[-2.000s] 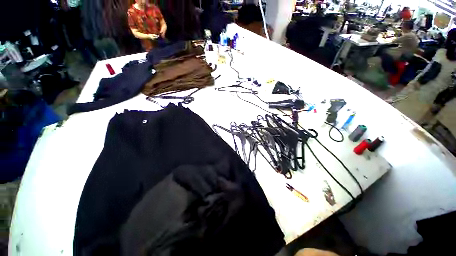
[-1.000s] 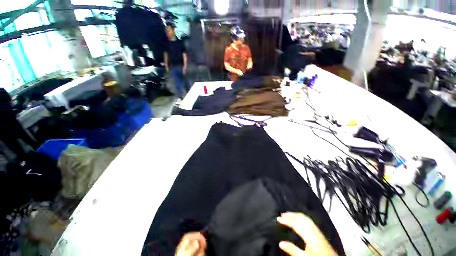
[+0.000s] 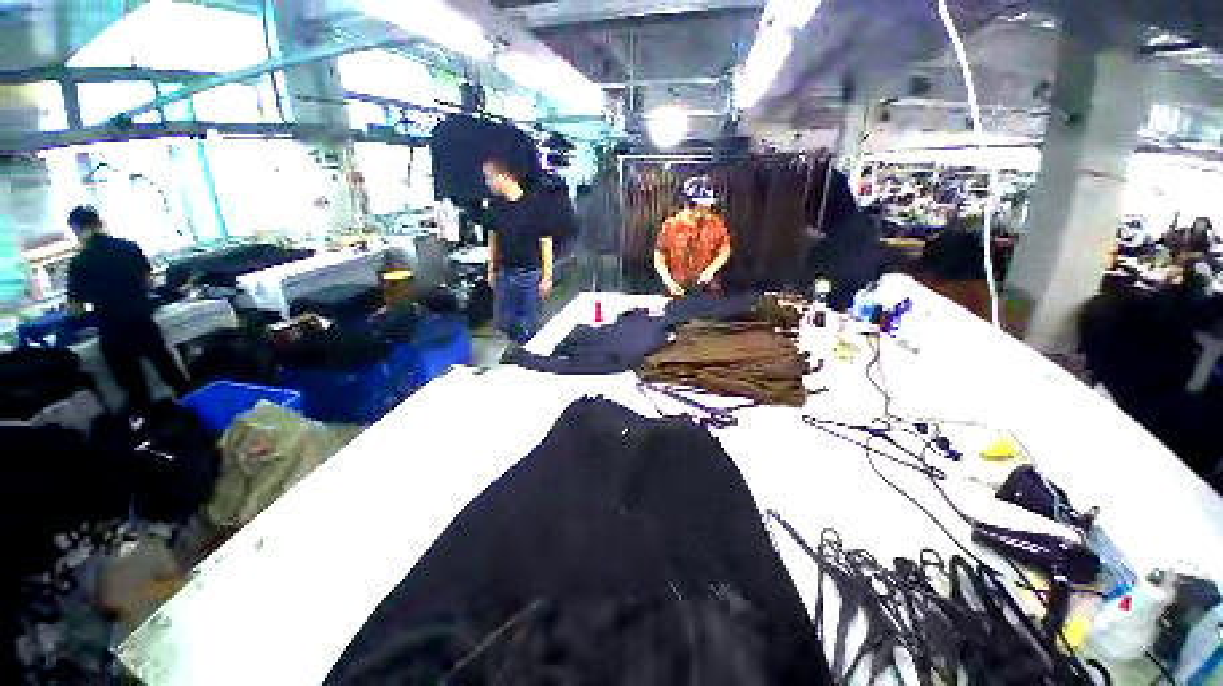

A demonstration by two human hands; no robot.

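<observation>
A large matte black garment (image 3: pixel 604 523) lies spread on the white table (image 3: pixel 322 536) in front of me. Its narrow top edge points away from me, and it flares towards me. Its near part is blurred and cut off by the picture's bottom edge. Neither my left hand nor my right hand is in view.
Black hangers (image 3: pixel 912 610) lie in a tangle at right, with a black handheld tool (image 3: pixel 1033 547) and cord beyond. Brown garments (image 3: pixel 731 355) and navy garments (image 3: pixel 597 342) lie at the far end. A person in an orange-red top (image 3: pixel 693 249) stands behind them.
The view has tilted up and shows more of the room. Both my hands, at the garment's near part one second ago, have left the picture. The folded-back grey-black part no longer shows clearly.
</observation>
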